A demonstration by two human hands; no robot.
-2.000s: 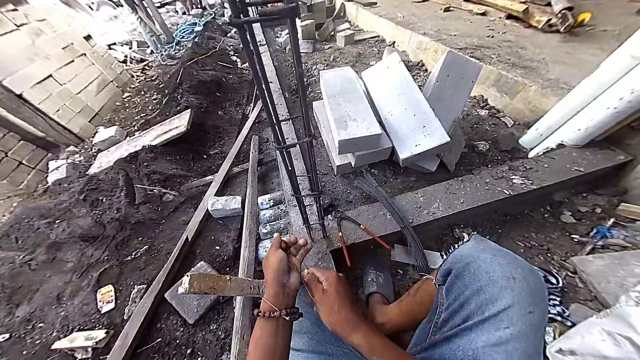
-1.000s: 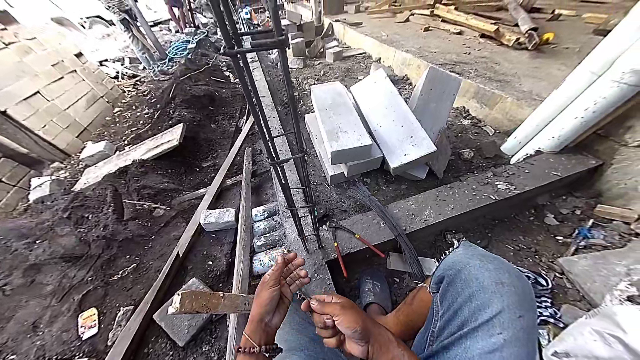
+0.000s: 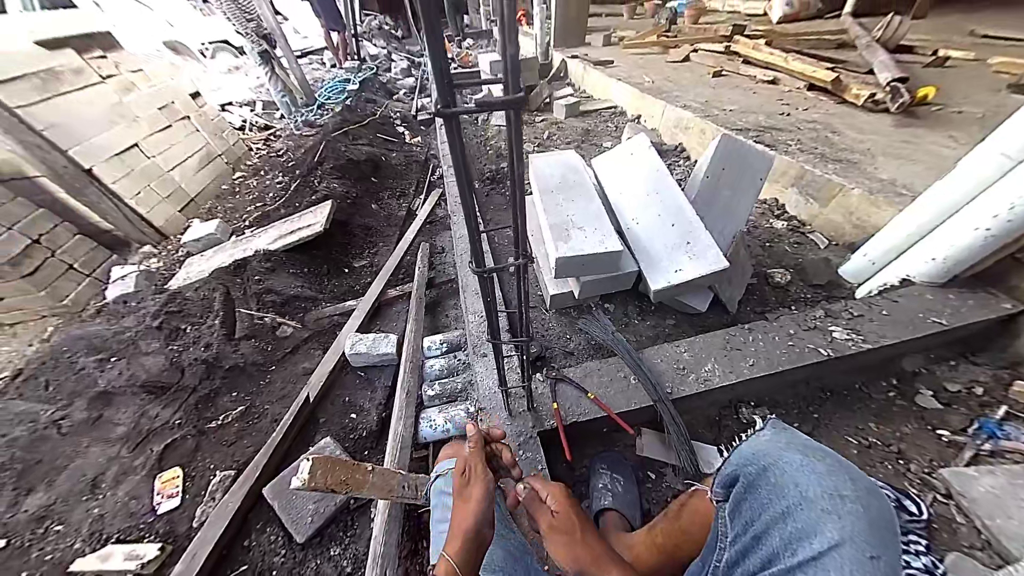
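My left hand [image 3: 480,480] is raised palm-up over my knee, fingers curled, at the bottom centre. My right hand [image 3: 552,512] is beside it, thumb and fingers pinched near the left fingertips; whether a thin wire lies between them is too small to tell. Beyond the hands a rebar column cage [image 3: 512,240] with tied stirrups stands on the concrete beam. Pincers with red handles [image 3: 588,400] lie open on the beam's corner. Right of them lies a bundle of thin tie wire [image 3: 640,376]. A wooden stake [image 3: 360,478] points left from beside my left hand.
White lightweight blocks [image 3: 656,216] are stacked behind the wire. A concrete beam [image 3: 800,344] runs right towards white pipes [image 3: 952,216]. Long boards [image 3: 320,384] lie on dark soil at left, near a loose grey block [image 3: 304,492]. People stand in the far left background.
My hands have shifted against each other, the left fingers now more curled and the right hand close below them. The pincers and wire bundle lie where they were.
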